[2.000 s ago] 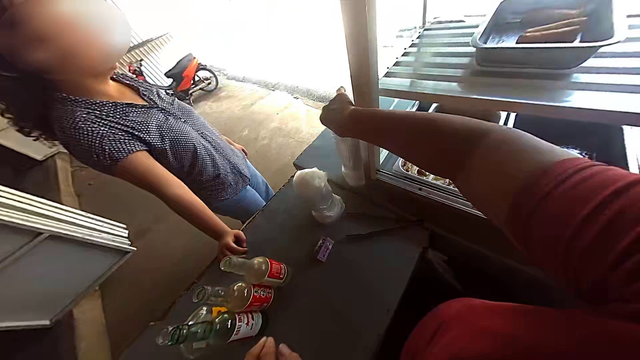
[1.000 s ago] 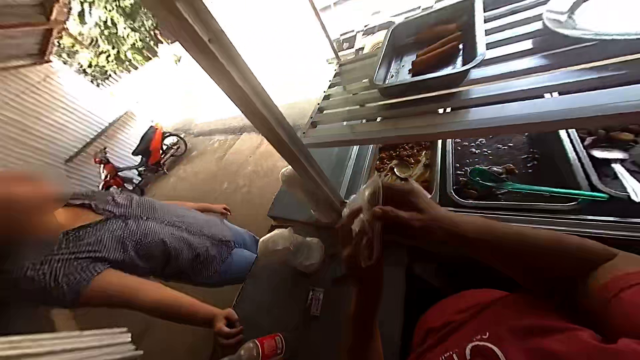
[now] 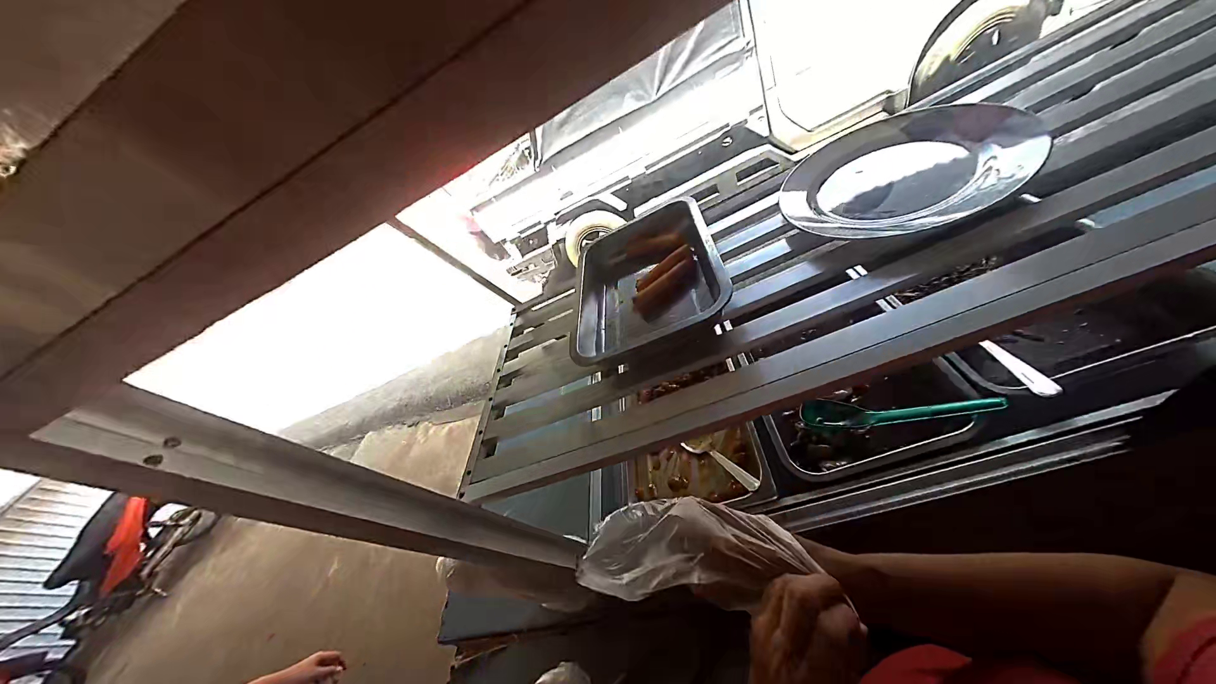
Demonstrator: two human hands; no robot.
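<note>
A clear plastic bag (image 3: 655,551) is spread over my right hand (image 3: 746,560), whose forearm reaches in from the right. The bag's film blurs the fingers, so their grip cannot be told. My left hand (image 3: 807,627) is closed on the gathered plastic at the bag's near end, close to the right wrist. Just beyond the bag, a metal food tray (image 3: 698,465) holds food and a metal spoon (image 3: 727,467). To its right, a green slotted spoon (image 3: 912,412) rests in another food tray (image 3: 879,465).
Above the trays, a slatted metal shelf (image 3: 760,380) carries a metal pan (image 3: 617,332) with fried rolls (image 3: 665,280) and a glass plate (image 3: 807,204). A metal post (image 3: 332,484) slants at the left. A person's hand (image 3: 318,668) shows at the bottom left; a red motorcycle (image 3: 123,551) stands beyond.
The view has swung right, toward the shelf and trays. My right hand, reaching past the post two seconds ago, is now inside the bag, with my left hand gripping the plastic.
</note>
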